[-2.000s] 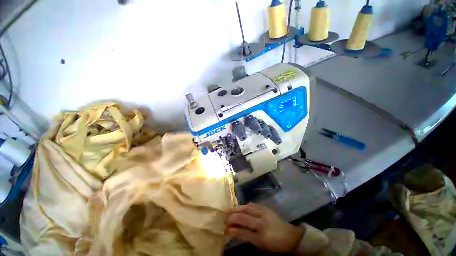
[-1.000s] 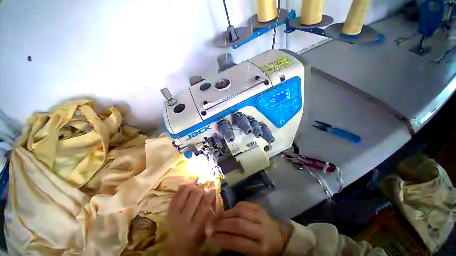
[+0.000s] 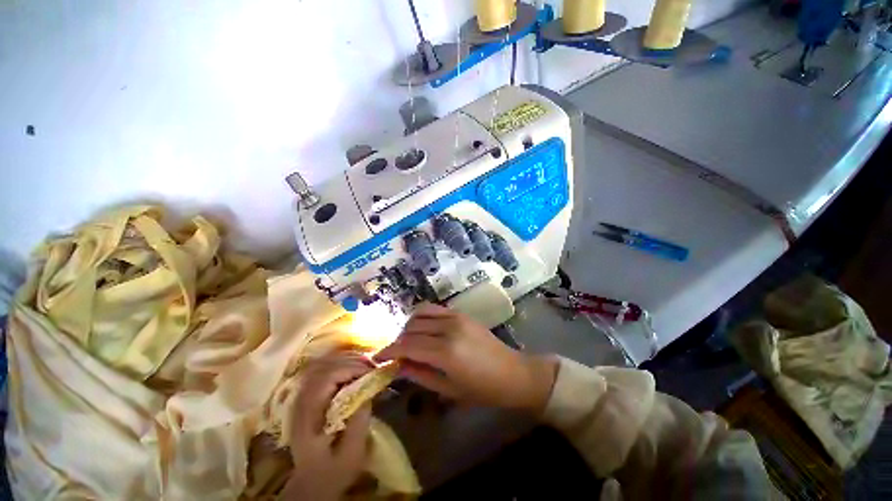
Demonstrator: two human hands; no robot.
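Observation:
A white overlock machine [image 3: 440, 196] with a blue stripe stands in the middle, its lamp bright over the needle area. Pale yellow satin-like cloth [image 3: 215, 382] lies in a heap left of it and runs up to the needle area. My left hand [image 3: 328, 416] grips a gathered, rough-edged part of the cloth just below the lamp. My right hand [image 3: 455, 354] is in front of the machine, its fingertips pinching the same cloth edge beside my left fingers. The glare and my right hand hide the presser foot.
Blue-handled snips [image 3: 641, 241] and a red-handled tool [image 3: 604, 307] with loose threads lie on the table [image 3: 685, 210] at right. A crumpled cream bundle [image 3: 817, 362] is low at right. Yellow thread cones [image 3: 668, 22] stand behind. A blue machine head [image 3: 820, 20] is far right.
Both hands have lifted the cloth edge away from the table front, showing its rough underside. My right hand has moved up beside the needle area. The view has shifted, so the machine sits further left.

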